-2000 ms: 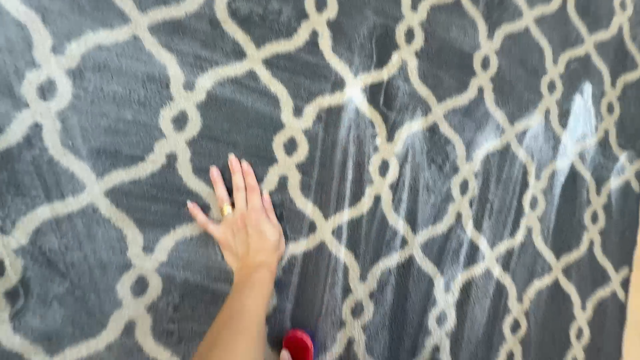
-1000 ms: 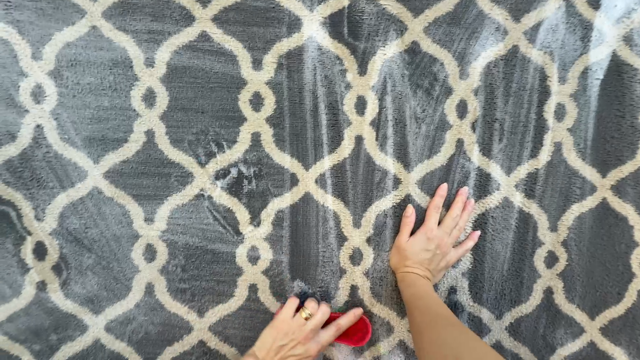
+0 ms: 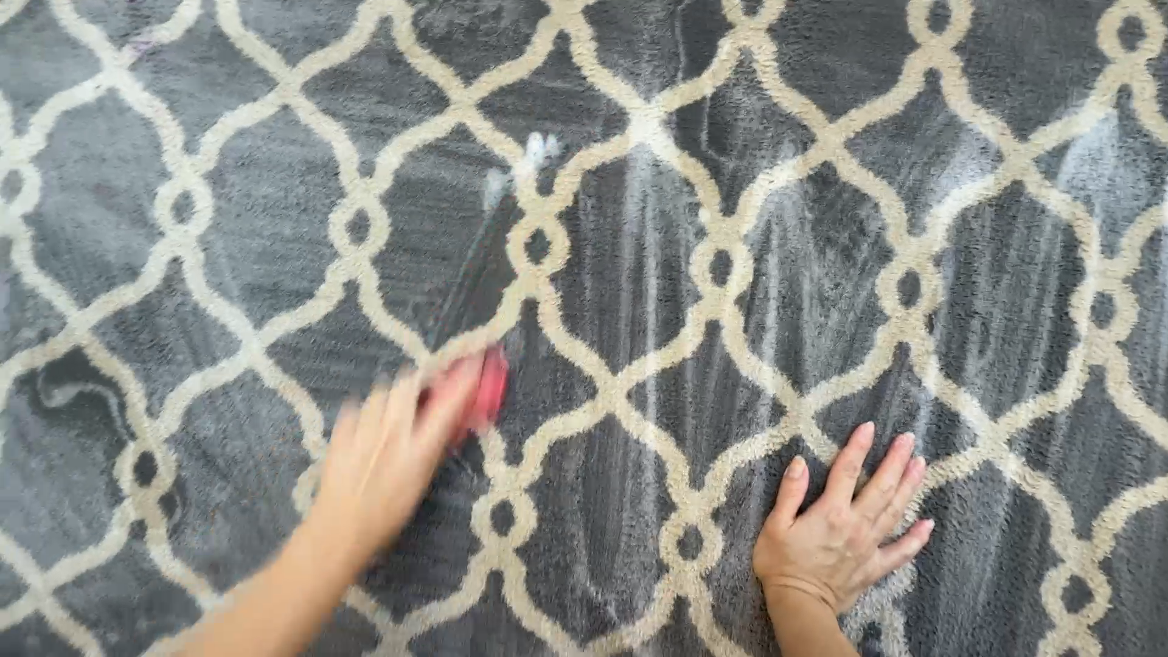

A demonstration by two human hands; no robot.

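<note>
A grey rug (image 3: 584, 474) with a cream trellis pattern fills the head view, its pile wet-looking and streaked with whitish foam. My left hand (image 3: 392, 447), left of centre and blurred by motion, is closed around a red hand-held scrubber (image 3: 490, 388) against the rug; the scrubber's underside is hidden. Just above it, a small white patch of foam (image 3: 538, 151) lies on the pattern. To the lower right, my right hand (image 3: 844, 525) rests flat on the pile with its fingers spread, holding nothing.
Whitish streaks (image 3: 643, 228) run down the rug's middle and right. A brighter foam patch (image 3: 1090, 155) lies at the upper right. At the left is a dark wet spot (image 3: 82, 392) with a pale smear.
My left hand lay flat on the rug two seconds ago; a second ago it was at the red scrubber near the lower edge. Hand and scrubber have since moved up the rug. My right hand stays flat.
</note>
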